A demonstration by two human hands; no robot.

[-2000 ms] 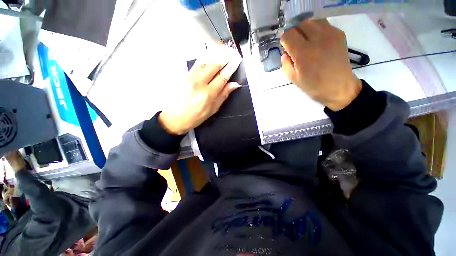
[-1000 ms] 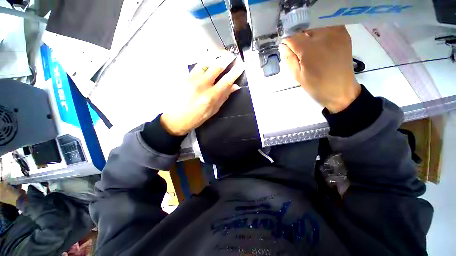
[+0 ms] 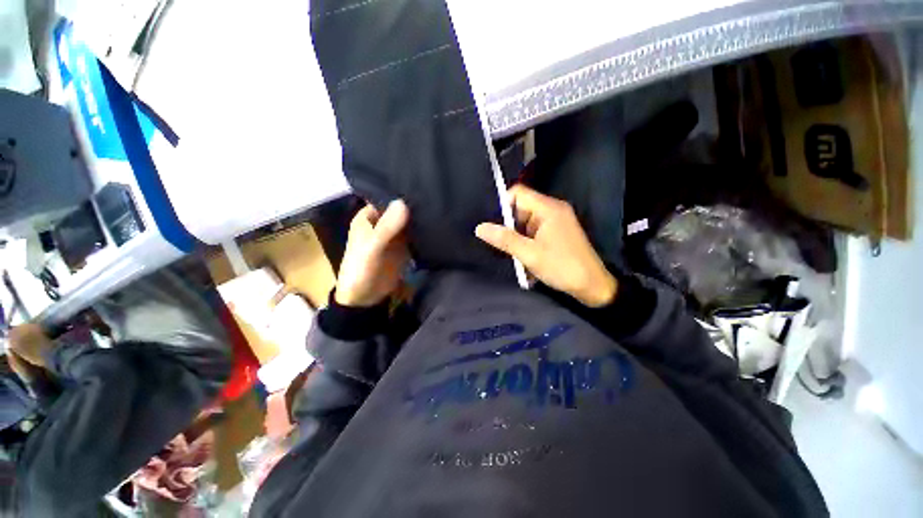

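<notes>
The black fabric panel (image 3: 405, 111) runs from the white machine table down over its front edge to my lap. Pale stitched lines cross it, and a white edge runs along its right side. My left hand (image 3: 372, 253) grips the panel's left edge below the table edge, thumb on top. My right hand (image 3: 552, 243) pinches the white edge on the right between thumb and fingers. The sewing machine's head and needle area are out of the picture.
A printed ruler (image 3: 648, 63) lines the table's front edge. Below right are a carton (image 3: 860, 142) and a clear plastic bag (image 3: 698, 253). Another person's sleeve (image 3: 121, 405) is at lower left, near a carton (image 3: 288, 253) and pink cloth. A blue-marked box (image 3: 96, 101) stands at upper left.
The view has tipped down towards the lap. My left hand has moved from the panel near the needle to its lower left edge. My right hand has left the machine head and taken the white edge.
</notes>
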